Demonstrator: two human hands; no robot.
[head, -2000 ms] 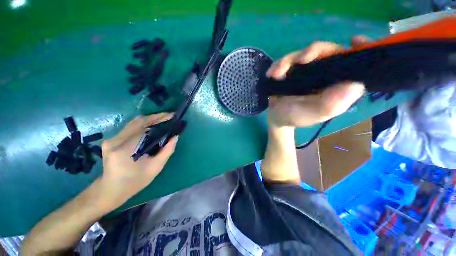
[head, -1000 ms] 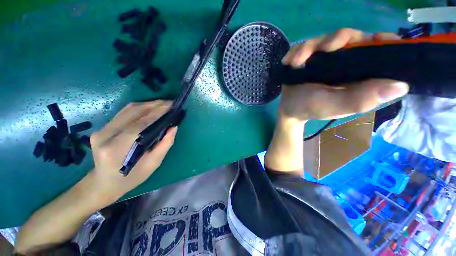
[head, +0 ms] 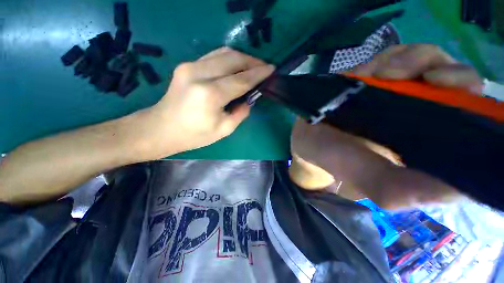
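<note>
My left hand (head: 207, 99) grips the near end of a long black plastic frame (head: 326, 27), which slants up to the right over the green bench. My right hand (head: 359, 149) is wrapped around a thick black electric screwdriver (head: 409, 121) with an orange stripe. The screwdriver's nose points left and reaches the frame end beside my left fingertips; its bit tip and any screw there cannot be made out. The round perforated screw dish (head: 353, 57) is partly hidden behind the frame, the screwdriver and my right hand.
A pile of small black plastic pieces (head: 113, 62) lies on the green bench (head: 38, 94) left of my left hand. More such pieces (head: 258, 29) lie at the top centre. Dark parts (head: 476, 14) are at the top right. Blue items (head: 387, 224) show below the bench at the lower right.
The screwdriver has swung from over the dish to the frame end at my left hand. My left hand and the frame end have moved right and up in the picture. The view has shifted.
</note>
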